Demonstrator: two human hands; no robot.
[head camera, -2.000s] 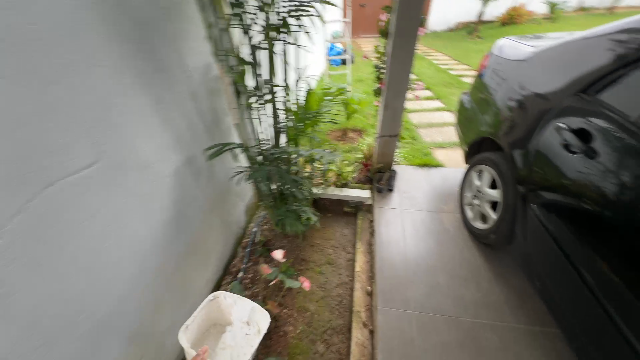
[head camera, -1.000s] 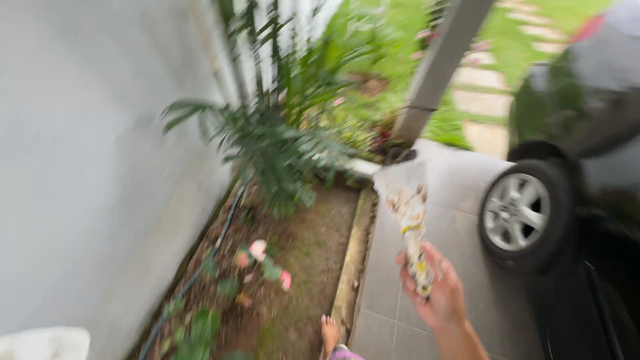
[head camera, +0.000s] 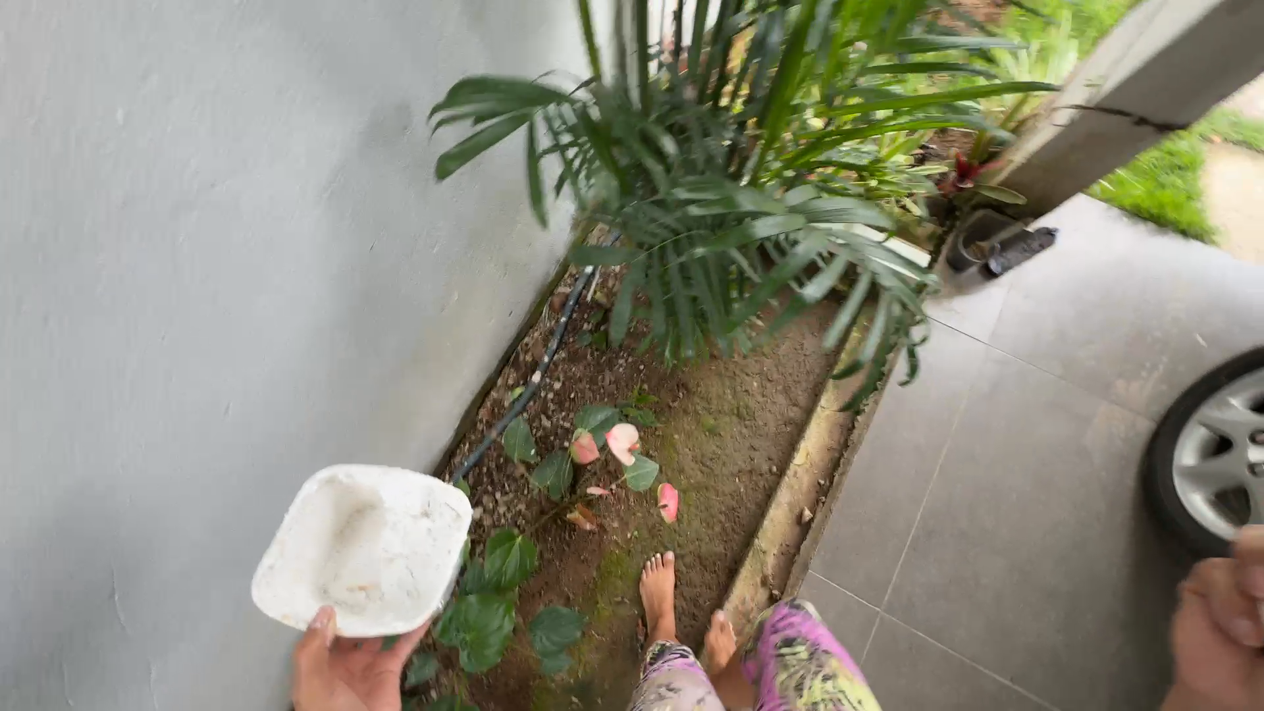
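My left hand (head camera: 351, 667) grips the lower rim of a white plastic tub (head camera: 380, 553), its thumb over the edge; the tub is tilted toward me, with whitish residue and small specks inside. It is beside the grey wall, above the leaves of an anthurium (head camera: 509, 560) with pink flowers. At the right edge of the view, my right hand (head camera: 1220, 617) is partly cut off, its fingers curled; whether it holds something cannot be seen. It is nearest to a car wheel (head camera: 1220, 454).
A painted wall (head camera: 227, 247) runs along the left. A palm plant (head camera: 711, 217) leans over the soil bed, where a dark hose (head camera: 538, 370) lies. My bare feet (head camera: 659, 592) are by the concrete curb (head camera: 780, 504). Beyond are grey tiles (head camera: 948, 474) and a leaning-looking post (head camera: 1116, 118).
The white tub, at the lower left edge a second ago, is now farther into view with my left hand on it. My right hand, earlier gripping a stained trowel-like tool, has moved to the right edge.
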